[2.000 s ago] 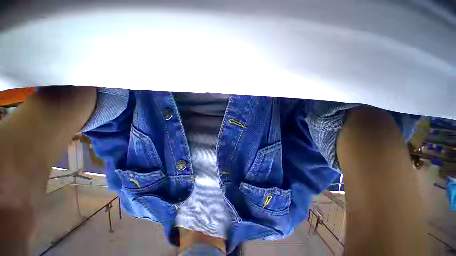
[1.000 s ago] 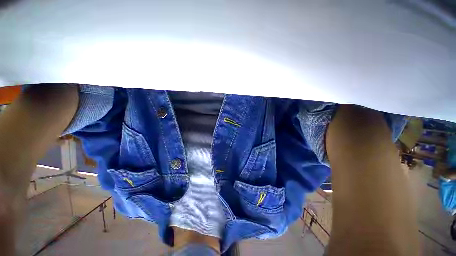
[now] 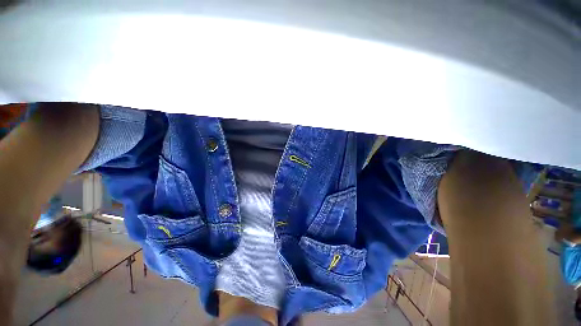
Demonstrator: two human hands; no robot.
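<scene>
A huge blurred white band [image 3: 255, 70], very near the camera, fills the upper picture; I cannot tell surely what it is. Below it is the worn blue denim jacket [image 3: 325, 204], open over a grey-white shirt [image 3: 255, 255]. Bare arms with rolled-up cuffs show at both sides, blurred and cut off by the lower picture edge. My left hand and my right hand are not in view, and nothing held or worked on can be seen.
A blurred dark head [image 3: 56, 245] of another person shows at the left. A person's light-blue sleeve [image 3: 572, 262] is at the right edge. Shelves with small items [image 3: 549, 202] stand at the right, with thin rails [image 3: 95, 286] low in the background.
A dark head has come into view at the left. The white band's lower edge sits lower at the right, and the right-side arm has shifted slightly rightward since one second ago.
</scene>
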